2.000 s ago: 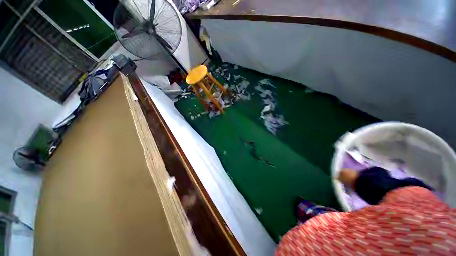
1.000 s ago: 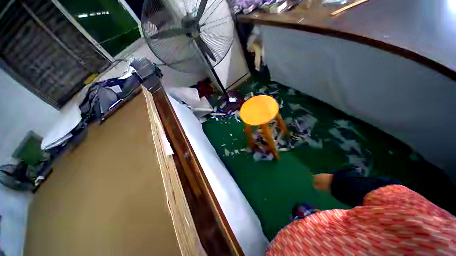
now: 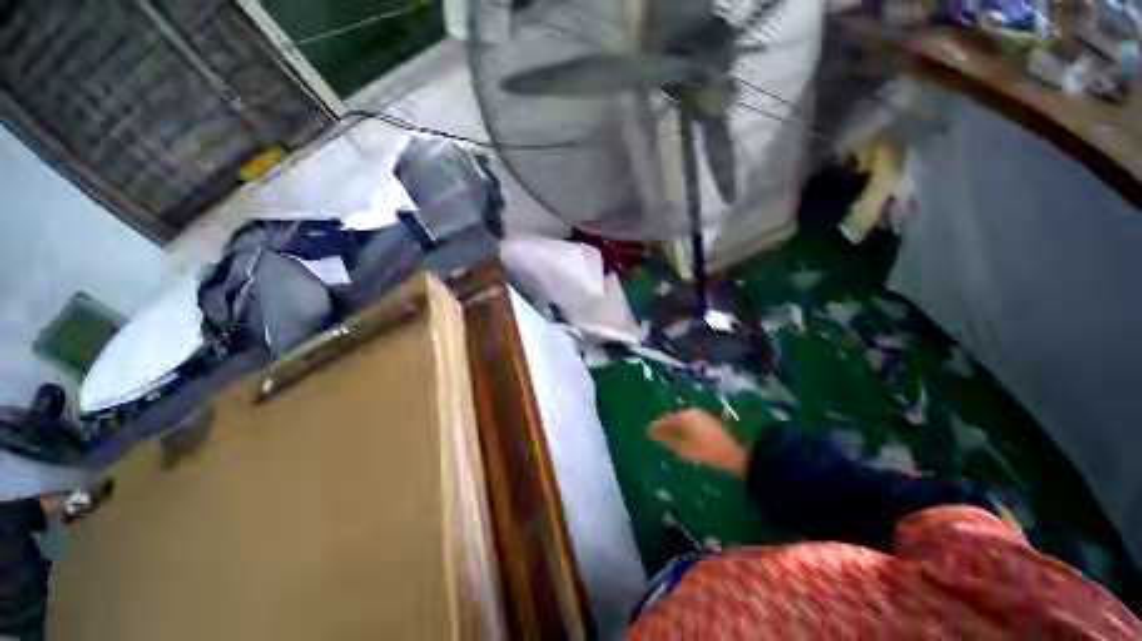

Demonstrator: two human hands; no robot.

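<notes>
Tan fabric plies lie on the brown wooden-edged table at lower left. Their pale stacked edges run along the near side, and a cut cross edge shows at the far end. My right hand, below a dark cuff, is over the green floor, right of the table and away from the cloth. It is blurred; I see nothing in it and cannot tell how its fingers are spread. My left hand is not in view.
A large fan stands past the table end. Dark and white cloth is piled at that end. Another table is at right. Scraps litter the floor. A person's hand shows at the left edge.
The view has moved towards the table end; fan and cloth pile look larger. The stool and bin have left view. My right hand has moved from over the bin to over the floor.
</notes>
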